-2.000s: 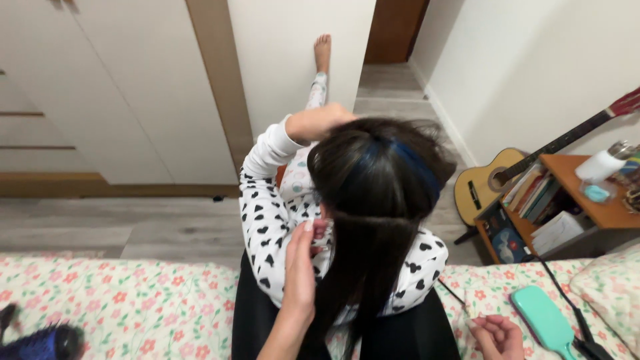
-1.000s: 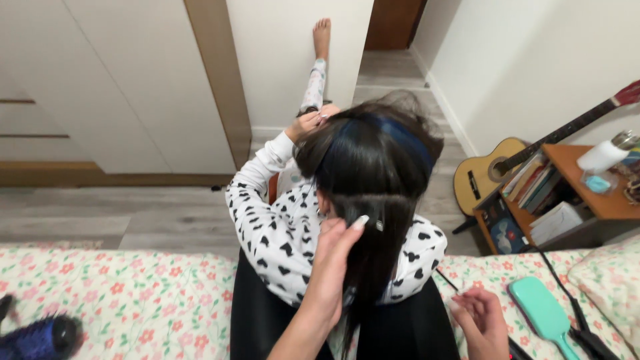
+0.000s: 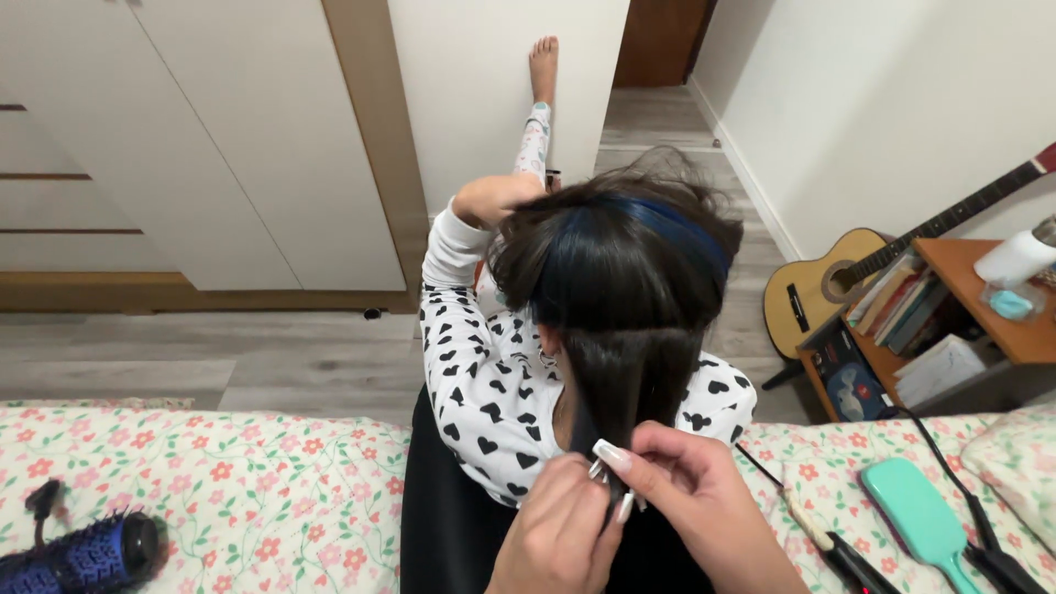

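Another person with long dark hair (image 3: 635, 371), with blue streaks near the top, sits between my knees with their back to me, in a white top with black hearts (image 3: 487, 404). A horizontal parting crosses the back of the head. Below it, my left hand (image 3: 561, 524) grips a lock of hair low down. My right hand (image 3: 693, 495) touches the same lock, thumb and fingers close together beside the left fingers; whether it holds anything is unclear. The person's own hand (image 3: 499, 198) is raised at the left of their head.
A teal paddle brush (image 3: 916, 507), a corded styling tool (image 3: 854, 565) and a blue round brush (image 3: 82, 549) lie on the floral bedspread (image 3: 289, 487). An acoustic guitar (image 3: 813, 280) leans by a wooden shelf (image 3: 982, 305) with books and a white bottle (image 3: 1019, 254). A wardrobe (image 3: 247, 148) stands ahead.
My right hand has moved left from above the bed beside the styling tool to the hair. My left hand has moved down the hair from just below the parting.
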